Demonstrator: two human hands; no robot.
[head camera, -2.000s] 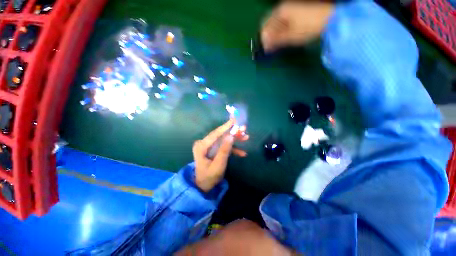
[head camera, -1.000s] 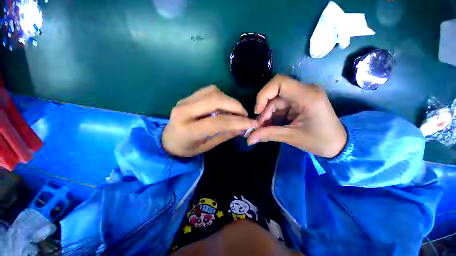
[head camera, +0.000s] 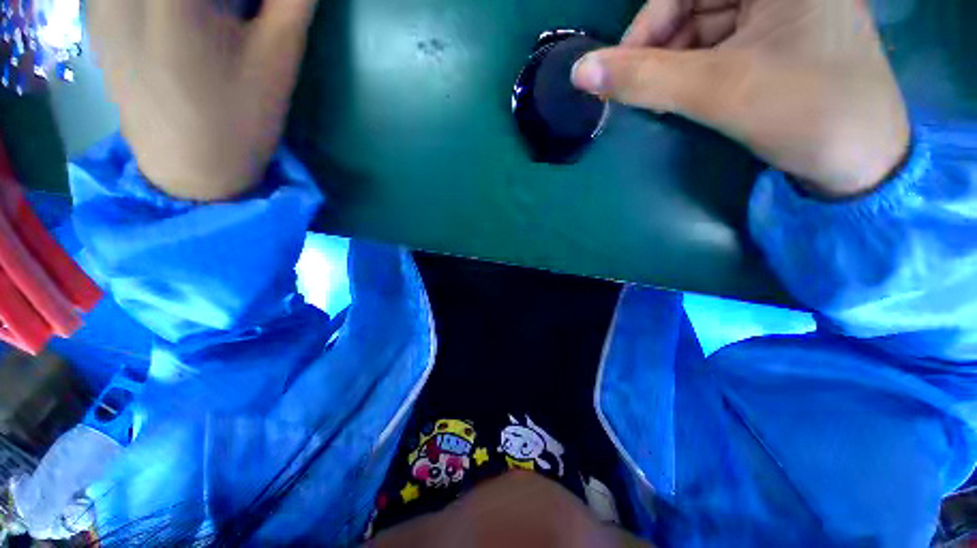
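A round black glossy watch head (head camera: 554, 105) lies on the dark green bench mat near the top middle. My right hand (head camera: 750, 80) is at its right side, with the thumb on the disc's upper right edge and the other fingers curled behind. My left hand (head camera: 204, 86) is at the upper left, blurred and cut off by the top edge. Its fingertips are out of the picture, so what it may hold is hidden.
The green mat (head camera: 471, 203) ends in a front edge close to my body. A film pile with blue-and-white tabs (head camera: 54, 27) lies at the upper left corner. Part of a red tray (head camera: 38, 268) stands at the left edge, above the blue floor.
My hands have parted. The left moved up and left towards the film pile; the right moved up to the watch head. The cloth and shiny round piece no longer show.
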